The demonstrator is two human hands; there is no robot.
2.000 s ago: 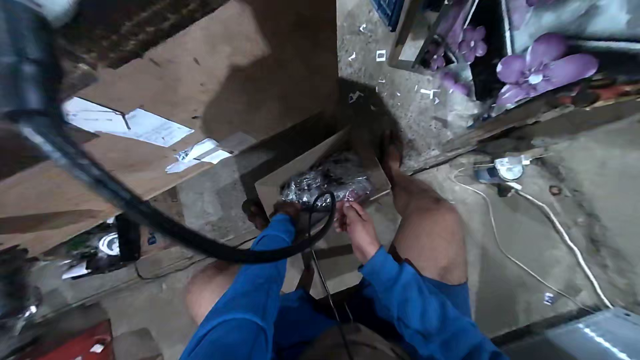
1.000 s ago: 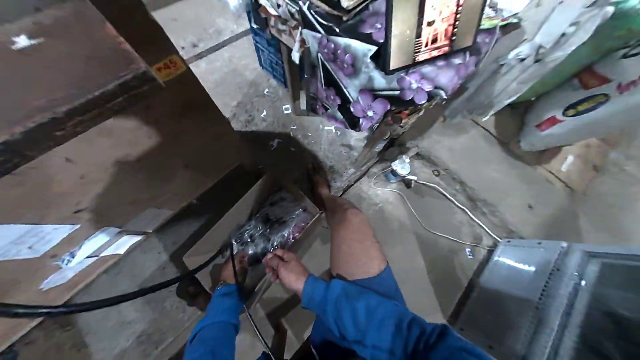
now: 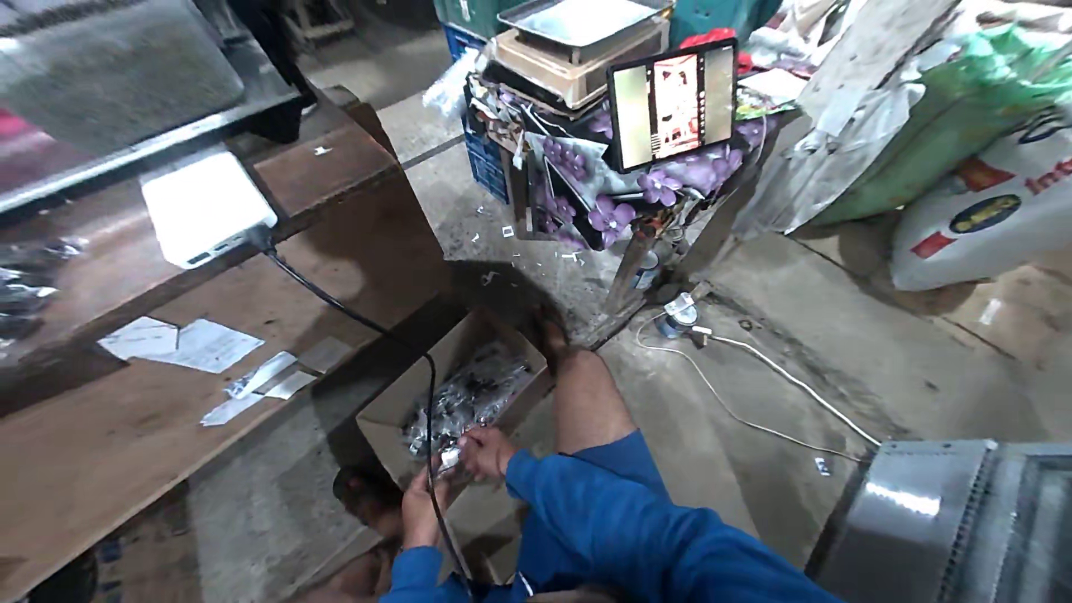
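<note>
Between my legs stands an open cardboard box [image 3: 389, 427] with a heap of small items in clear plastic wrapping [image 3: 477, 389]. At the box's near edge, my left hand [image 3: 423, 507] and my right hand [image 3: 487, 452] are close together. A small packet with a white part [image 3: 450, 458] is held between them, its far end at my left fingers and its near side at my right fingertips. What the packet contains is too small to tell. A black cable [image 3: 430, 394] hangs across the box and passes over my left hand.
A white device [image 3: 205, 205] sits on a wooden bench [image 3: 335, 218] at the left, with paper pieces [image 3: 218, 345] below it. A tablet [image 3: 674, 105] stands on a flower-patterned table cover [image 3: 611, 218]. White cords [image 3: 787, 381] lie on the floor; a metal appliance [image 3: 921, 519] is at the lower right.
The view has swung widely, bringing the white device, the tablet and the sacks into sight. Both hands have stayed at the near edge of the box, and a white part now shows between them.
</note>
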